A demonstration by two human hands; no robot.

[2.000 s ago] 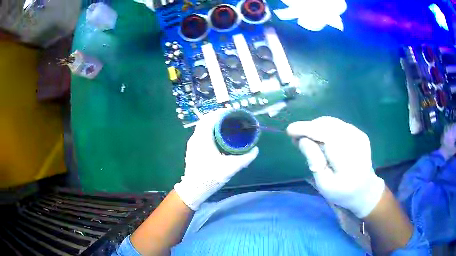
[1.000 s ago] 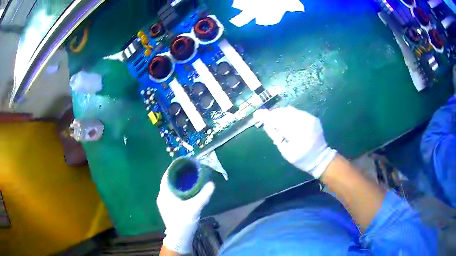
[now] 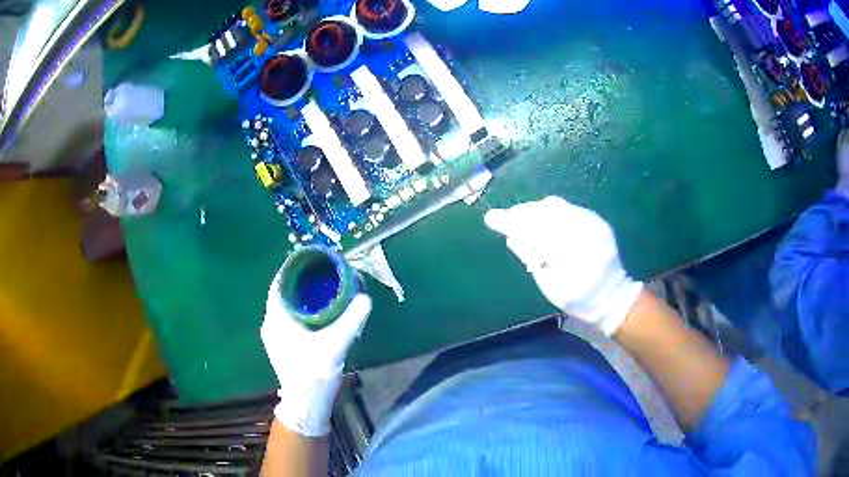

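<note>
My left hand (image 3: pixel 312 359), in a white glove, holds the open round coating pot (image 3: pixel 316 286) upright, with dark blue liquid inside, just off the board's near left corner. My right hand (image 3: pixel 568 256), in a white glove, has its fingers pinched near the board's near right corner. A faint thin line, seemingly the small brush (image 3: pixel 473 194), runs from its fingertips toward the board's near edge; its handle is hidden. The power circuit board (image 3: pixel 330 207) lies on the bench, with three toroidal inductors (image 3: pixel 332 44) and three silver-white bars (image 3: pixel 391 118). White strips (image 3: pixel 382 270) stick out under its near edge.
Two small translucent bottles (image 3: pixel 130 195) stand at the green bench's left side. A second board (image 3: pixel 765 102) lies at the far right, with another person's blue sleeve (image 3: pixel 815 279) beside it. Wet-looking specks lie right of the main board. A lamp (image 3: pixel 56 56) crosses the upper left.
My right hand has moved from beside the pot to the board's near right corner. The pot has moved left, away from my right hand. The view has turned and shifted.
</note>
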